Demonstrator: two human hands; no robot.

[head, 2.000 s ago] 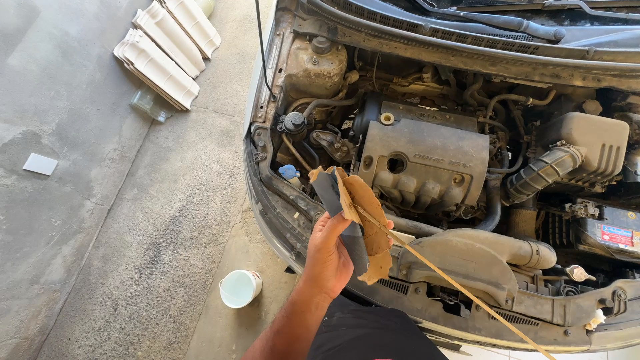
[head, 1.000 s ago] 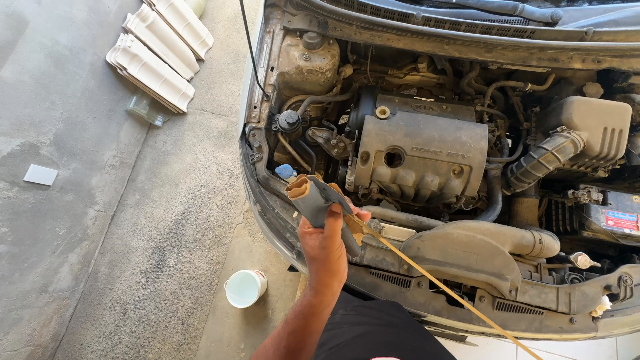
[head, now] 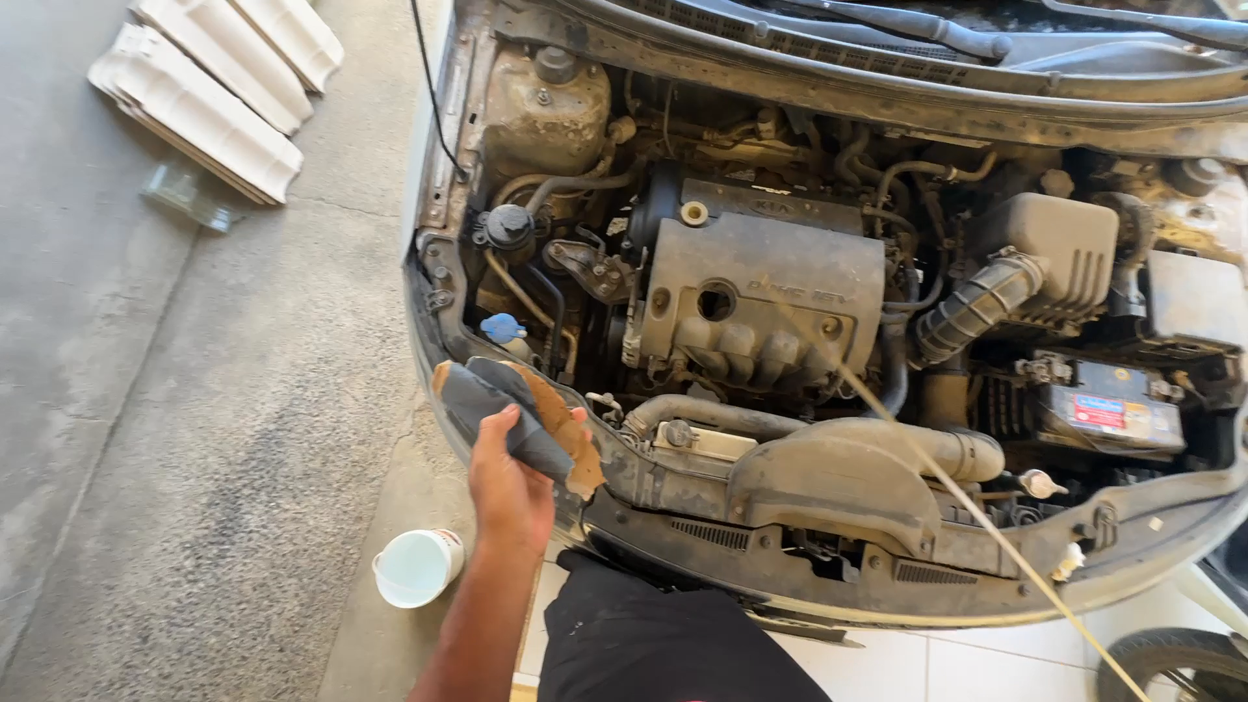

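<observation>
My left hand (head: 509,487) grips a folded piece of dark grey and brown torn cardboard (head: 522,414) over the front left corner of the open engine bay. Just beyond the cardboard is the blue washer reservoir cap (head: 502,329). A long thin tan stick (head: 960,492) slants from above the plastic engine cover (head: 765,283) down to the lower right; its far end is blurred. My right hand is out of the frame.
A car battery (head: 1107,409) and air filter box (head: 1048,244) fill the right of the bay. A white bucket (head: 417,568) stands on the floor at left. Pale roof tiles (head: 205,112) lie near a glass block (head: 185,195). A tyre (head: 1170,658) shows at lower right.
The cardboard in my left hand has moved left, away from the stick. Earlier the stick's end was at the cardboard; now the two are apart.
</observation>
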